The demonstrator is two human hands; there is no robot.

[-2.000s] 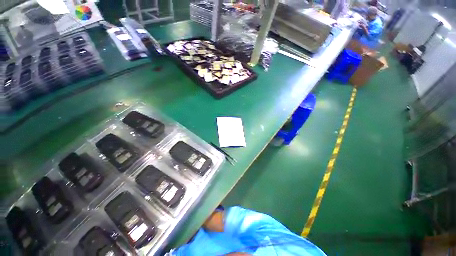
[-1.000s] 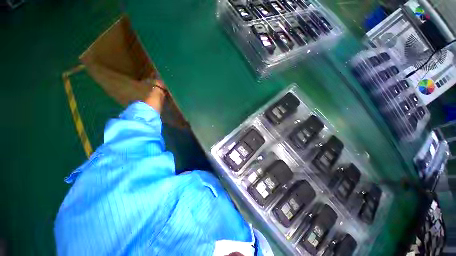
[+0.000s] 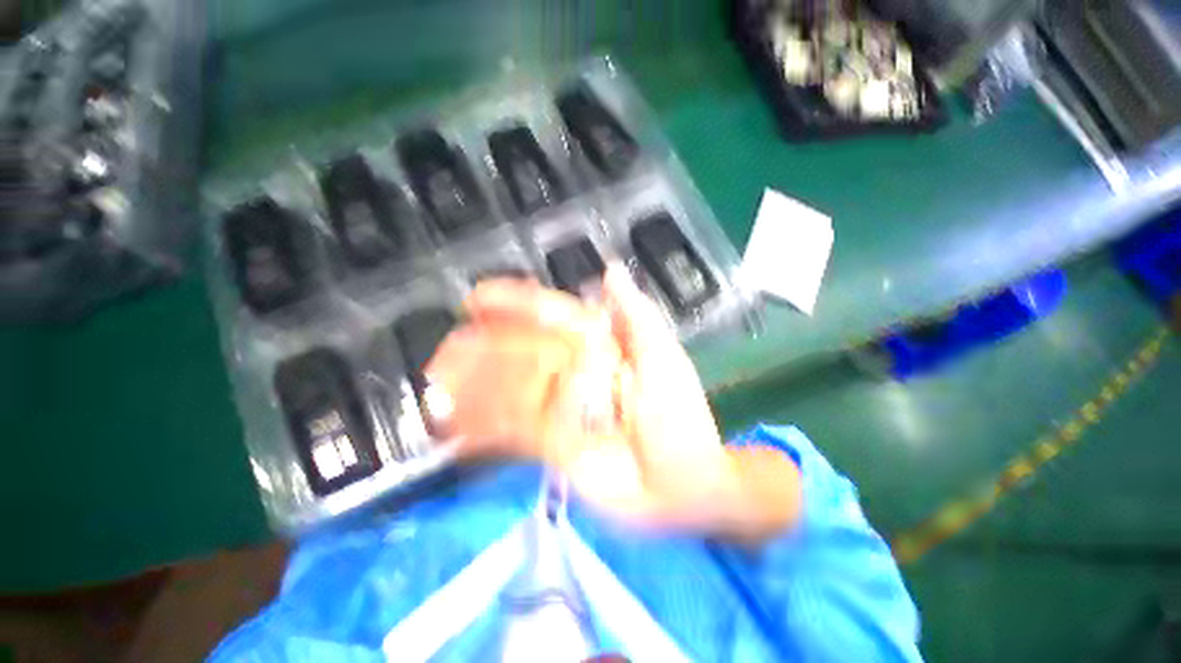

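Note:
A clear blister tray (image 3: pixel 266 447) lies in front of me on the green bench with black phones in its two rows of pockets, such as the phone at its near left (image 3: pixel 326 421). My left hand (image 3: pixel 505 369) and my right hand (image 3: pixel 654 434) are together over the tray's near row. They touch or overlap and are blurred. They cover one or more phones. I cannot tell if either holds anything. A white sheet (image 3: pixel 787 250) lies on the bench just right of the tray.
Stacked filled trays (image 3: pixel 91 168) stand at the far left, blurred. A black parts tray (image 3: pixel 855 123) with pale pieces lies at the back right, beside clear plastic (image 3: pixel 1000 71). The bench edge runs to the right, with blue items (image 3: pixel 978 324) below it and a yellow floor line.
The view has turned from the left end of the bench back to the tray. A hand was low at the bench edge; now both hands are together over the tray.

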